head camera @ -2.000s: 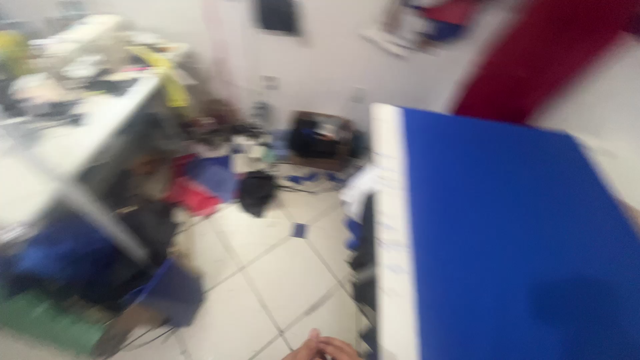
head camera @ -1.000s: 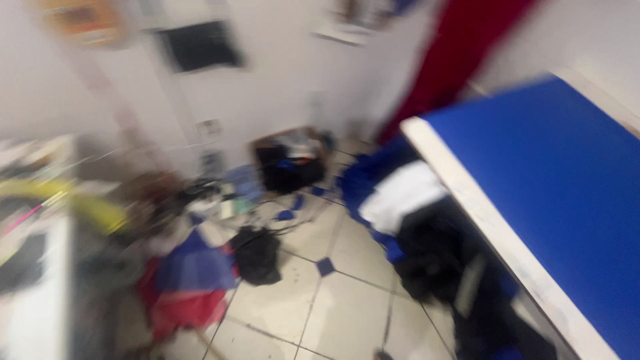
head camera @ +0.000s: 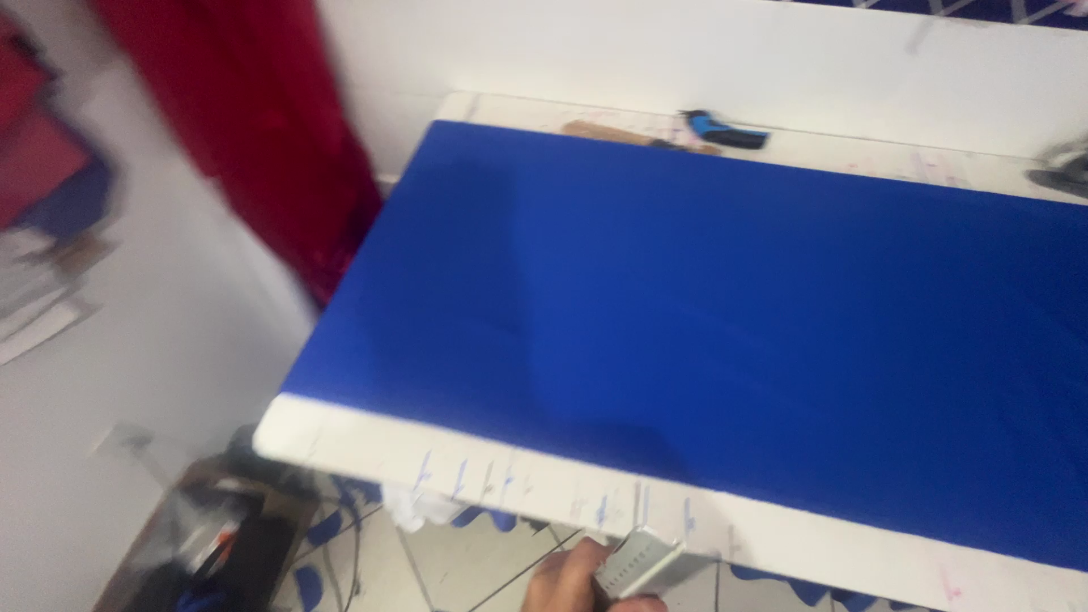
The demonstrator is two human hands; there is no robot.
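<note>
A large blue fabric sheet (head camera: pixel 680 323) lies flat over a white table (head camera: pixel 357 438), whose front edge bears pen marks. At the bottom centre, my left hand (head camera: pixel 574 578) grips a small pale box-like object (head camera: pixel 639 561) with dark marks on its side. Its fingers are on the object's left and what looks like the thumb is below it. The object is at the table's front edge; whether it touches the edge is unclear. My right hand is out of view.
Behind the fabric lie a blue-and-black tool (head camera: pixel 722 132) and a brown strip (head camera: pixel 612 133). A dark red curtain (head camera: pixel 246 127) hangs at the left. Below, a box of mixed items (head camera: pixel 212 544) stands on the tiled floor, near blue scraps (head camera: pixel 308 586) and a cable.
The view has swung right to the table. A hand holding a pale object is now in view; no hand showed one second ago.
</note>
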